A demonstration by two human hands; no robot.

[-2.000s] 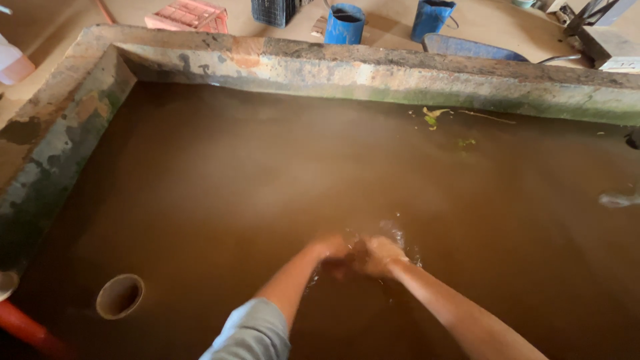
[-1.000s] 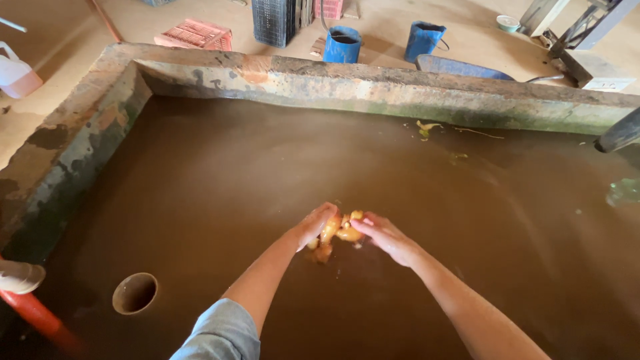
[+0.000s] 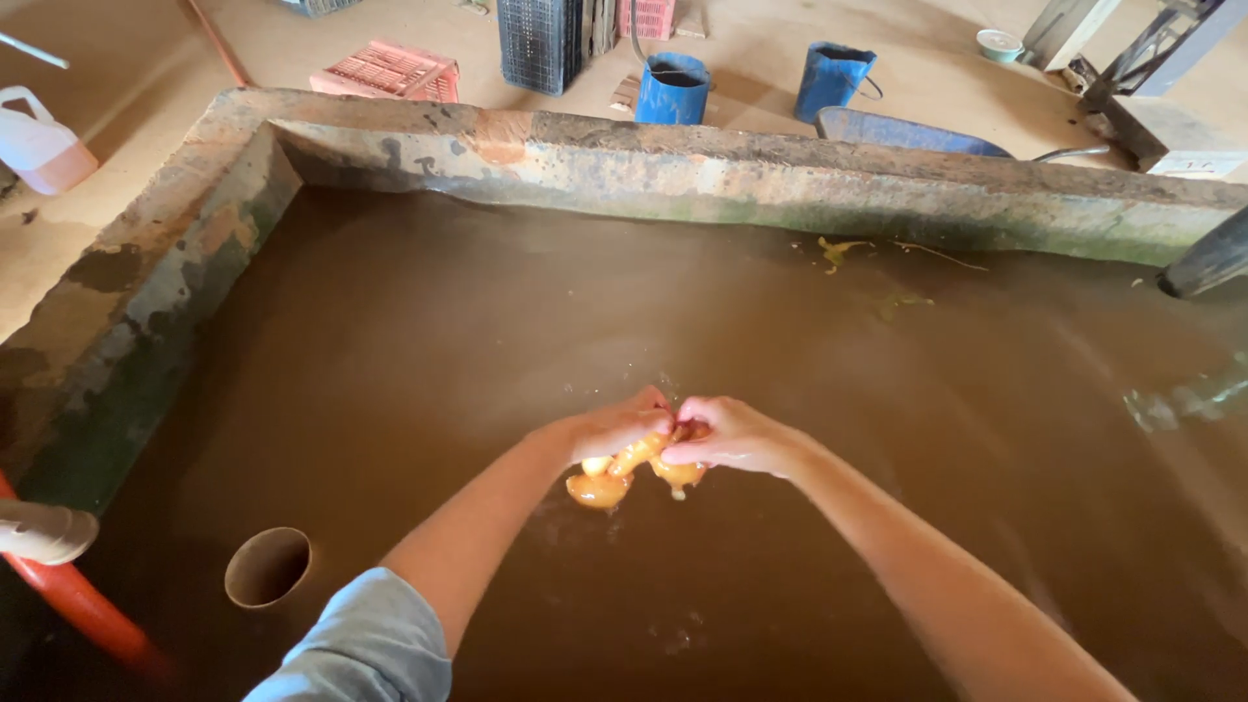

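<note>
A knobbly yellow-orange root, like a ginger or turmeric rhizome (image 3: 639, 453), is held between both hands just above muddy brown water (image 3: 468, 322). My left hand (image 3: 624, 426) grips it from the left, fingers curled over its top. From the right, my right hand (image 3: 726, 434) pinches its other side with thumb and fingers. The two hands nearly touch at the fingertips. Rounded wet lobes hang below them. Part of the root is hidden behind the fingers.
Around the water runs a concrete tank wall (image 3: 624, 146). An open pipe end (image 3: 268, 567) and a red pipe (image 3: 83, 604) are at lower left, a dark pipe (image 3: 1209, 255) at right. Beyond stand blue buckets (image 3: 673, 93), a pink crate (image 3: 390, 73) and a wheelbarrow (image 3: 912, 134).
Two seconds ago both hands were at the water surface amid splashes, and the root was not clearly visible. It now shows above the water, and the hands are closer together than one second ago.
</note>
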